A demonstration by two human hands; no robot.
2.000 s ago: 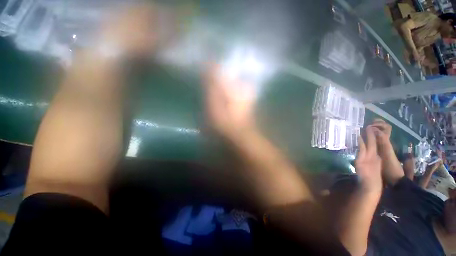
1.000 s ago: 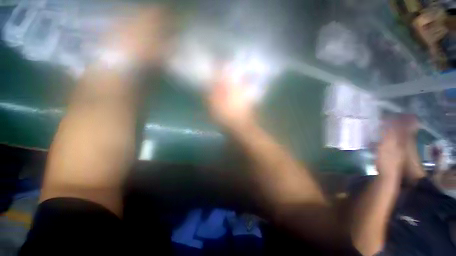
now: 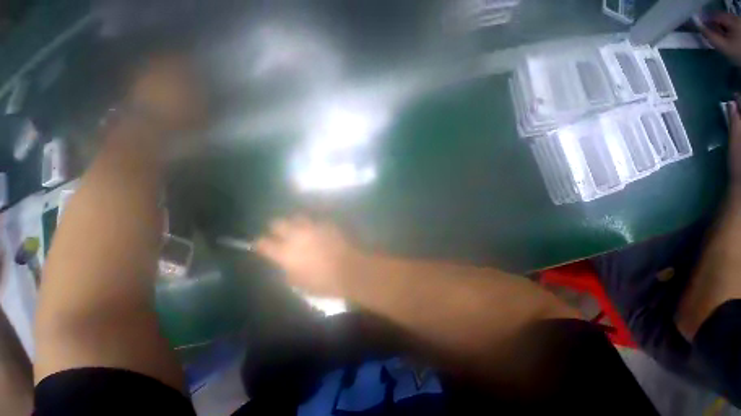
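Observation:
My left hand (image 3: 166, 91) is a blur at the upper left, over the pale rail; its fingers and anything in them cannot be made out. My right hand (image 3: 305, 253) is low in the middle over the green bench, also blurred. A thin shiny shaft (image 3: 236, 243) meets its fingertips, perhaps the hammer's; whether the hand grips it is unclear. A clear or white frame (image 3: 175, 255) lies on the bench between my left forearm and the shaft. Overlapping white frames (image 3: 600, 162) lie in two rows at the right.
The pale rail (image 3: 439, 80) crosses behind the bench. More frames (image 3: 52, 162) lie beyond it at the far left. A yellow-green-headed tool (image 3: 29, 250) lies on a pale sheet at left. Another person's arm (image 3: 715, 252) is at the right edge, above a red stool (image 3: 591, 294). Lamp glare covers mid-bench.
The view has swung, and the frame rows at right look larger. My right hand is lower, nearer the bench's front edge. The shaft and the frame beside my left forearm now show.

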